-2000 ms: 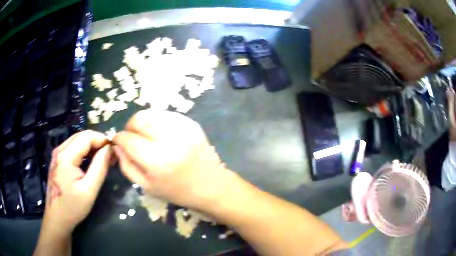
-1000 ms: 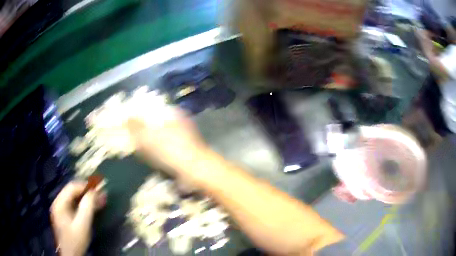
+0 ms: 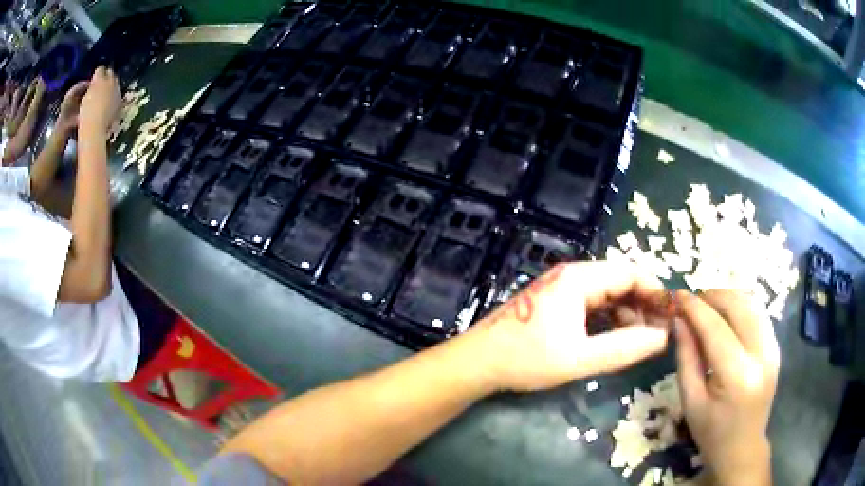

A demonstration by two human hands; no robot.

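Note:
My left hand [image 3: 593, 323] and my right hand [image 3: 730, 365] meet at the fingertips over the bench, right of centre. A tiny reddish piece shows between the left fingertips; its shape is mostly hidden. My right thumb and finger pinch at the same spot; what they hold is hidden. A heap of cream pads [image 3: 730, 242] lies just beyond the hands. A second cream heap [image 3: 645, 427] lies below them, partly behind my right hand. Small white bits [image 3: 582, 434] lie beside it.
A large black blister tray [image 3: 379, 318] with rows of dark housings lies left of my hands. Two dark shells [image 3: 818, 294] lie at the right, above a dark slab [image 3: 842, 446]. A green conveyor [image 3: 749, 104] runs behind. Another person's arm [image 3: 92, 190] and a red stool [image 3: 194, 375] are at left.
The view has swung left, bringing the tray and another person into sight; the pink fan is out. My right hand has left the far heap and come to my left fingertips.

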